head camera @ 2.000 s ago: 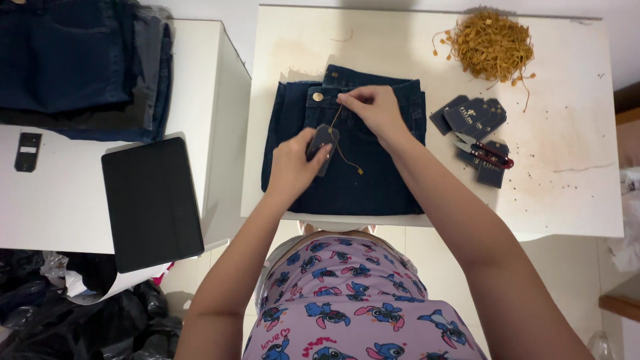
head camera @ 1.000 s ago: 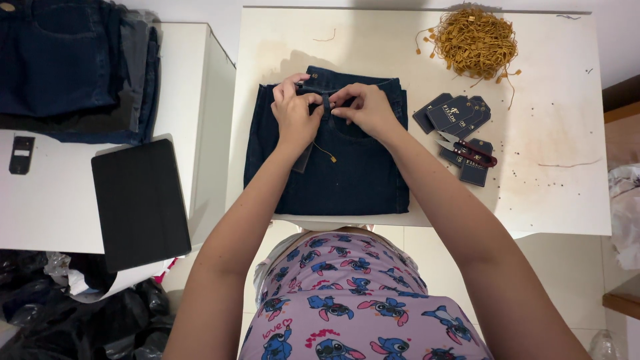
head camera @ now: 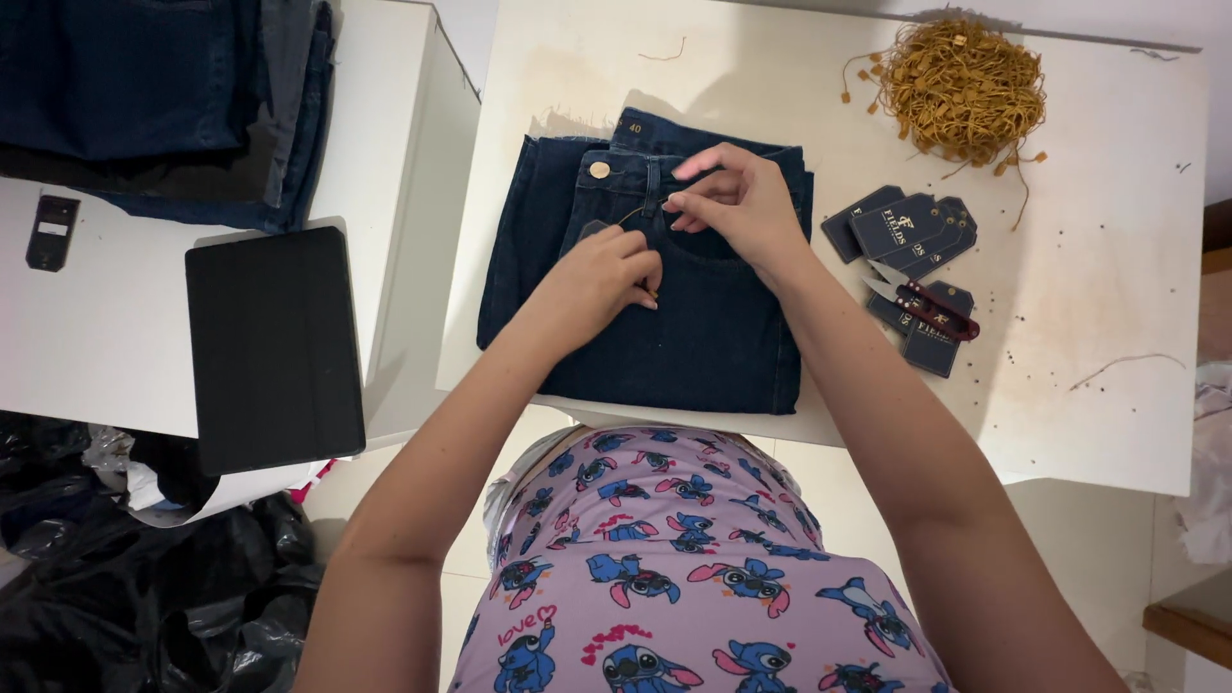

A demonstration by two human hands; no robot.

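Note:
Folded dark-blue jeans (head camera: 683, 337) lie on the white table, their waistband with a metal button at the top. My left hand (head camera: 606, 279) rests over the front of the jeans; a yellow cord end shows at its fingertips, and a dark hang tag (head camera: 592, 229) is mostly hidden behind its knuckles. A thin mustard cord (head camera: 630, 216) runs from there to the belt loop (head camera: 654, 183). My right hand (head camera: 727, 202) is just right of that loop, thumb and index finger at the cord, other fingers raised. Whether the cord passes through the loop is hard to tell.
At the right lie a heap of mustard tag cords (head camera: 962, 91), several dark hang tags (head camera: 895, 226) and thread snips (head camera: 929, 308) on top of some. On the left table (head camera: 395, 144) are stacked jeans (head camera: 125, 77), a black tablet case (head camera: 274, 351) and a small dark tag (head camera: 52, 233).
My left hand has come down from the waistband, where it was one second ago, to the front of the jeans. My right hand stays near the belt loop, its fingers more spread.

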